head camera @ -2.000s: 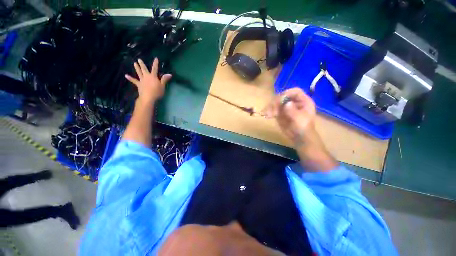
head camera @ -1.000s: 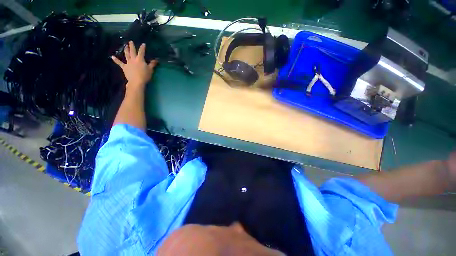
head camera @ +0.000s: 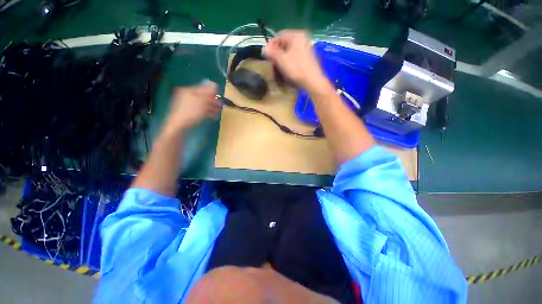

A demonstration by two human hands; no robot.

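Note:
A black headset [head camera: 251, 82] with pale curved outer tubes lies at the mat's upper left. My right hand [head camera: 292, 56] is over its right side, fingers curled by the headband, and hides the other ear cup. Blur hides whether it grips the headset. My left hand [head camera: 196, 105], blurred, is closed at one end of a thin black cable [head camera: 255, 111], left of the mat. The cable has thicker inline pieces and runs across the mat to beside my right forearm.
A tan mat [head camera: 255, 153] lies on the green bench. A blue tray [head camera: 395, 137] at right holds a partly hidden white-handled tool and stands by a silver screw feeder [head camera: 389, 102]. Black cables [head camera: 71, 113] are piled at left, with blue bins [head camera: 92, 222] of cables below the bench edge.
My right hand has come from the far right to the headset. My left hand has left the cable pile and closed on a cable that now lies across the mat. The view has shifted.

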